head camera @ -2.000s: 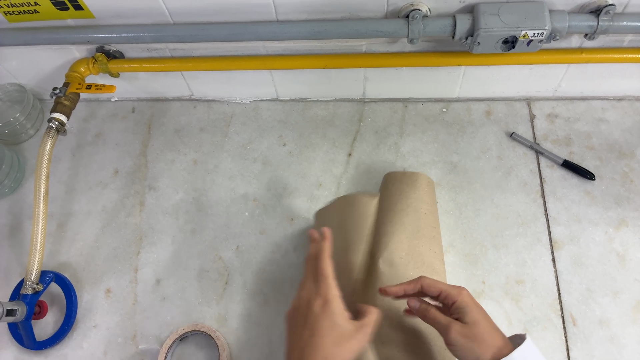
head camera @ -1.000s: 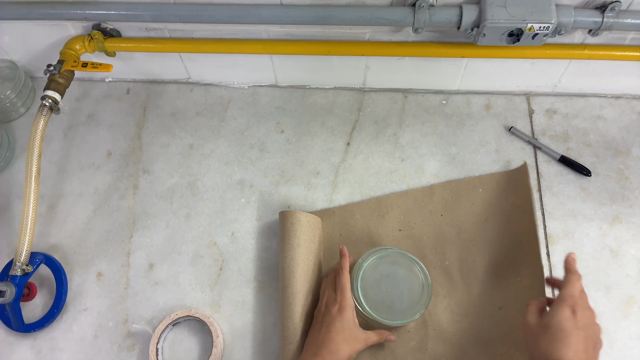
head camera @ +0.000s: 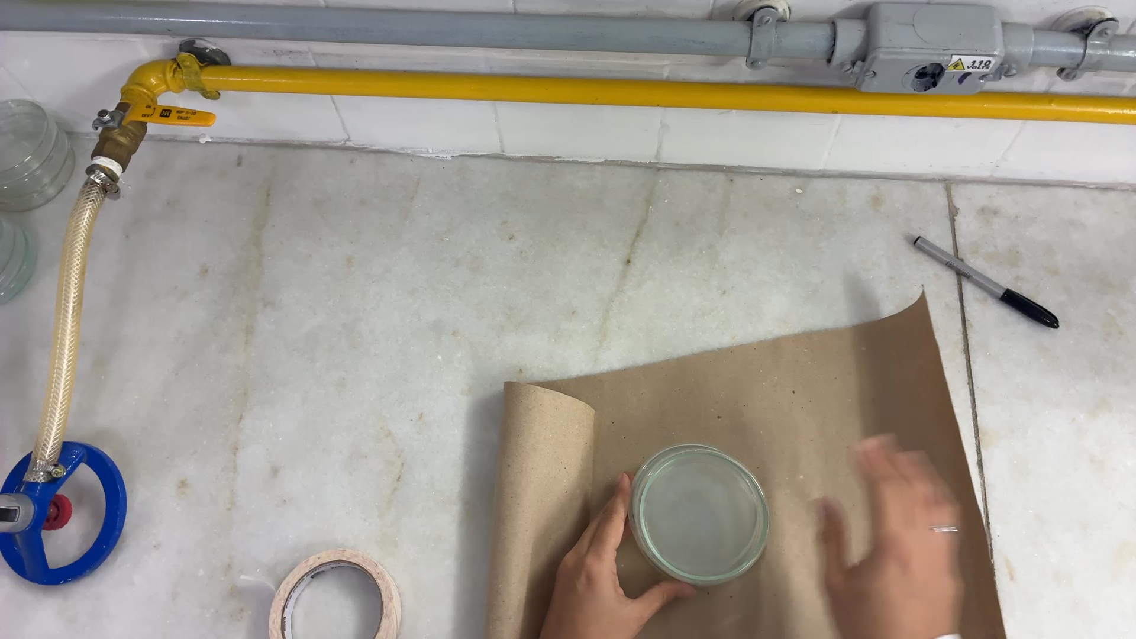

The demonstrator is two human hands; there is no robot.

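Note:
A stack of glass Petri dishes (head camera: 701, 515) stands on a sheet of brown kraft paper (head camera: 754, 390). The paper's left side curls over into a fold. My left hand (head camera: 603, 577) holds the dishes, its index finger at their left side and its thumb at the lower edge. To the right, over the paper, my right hand (head camera: 896, 541) is blurred, with fingers apart, a ring on one finger and nothing in it. A roll of masking tape (head camera: 384, 593) lies left of the paper, cut by the frame's bottom edge. A capped black marker (head camera: 985, 280) rests at the upper right.
More glass dishes (head camera: 31, 155) stand at the far left. A clear braided hose (head camera: 67, 328) runs from a brass valve (head camera: 120, 142) down to a blue handwheel (head camera: 111, 506). A yellow pipe (head camera: 532, 89) and a grey conduit with an outlet box (head camera: 932, 44) line the tiled wall.
The paper, folded over two seconds ago, was opened out, and the dishes came into view. Since one second ago, my right hand has moved left from the paper's right edge.

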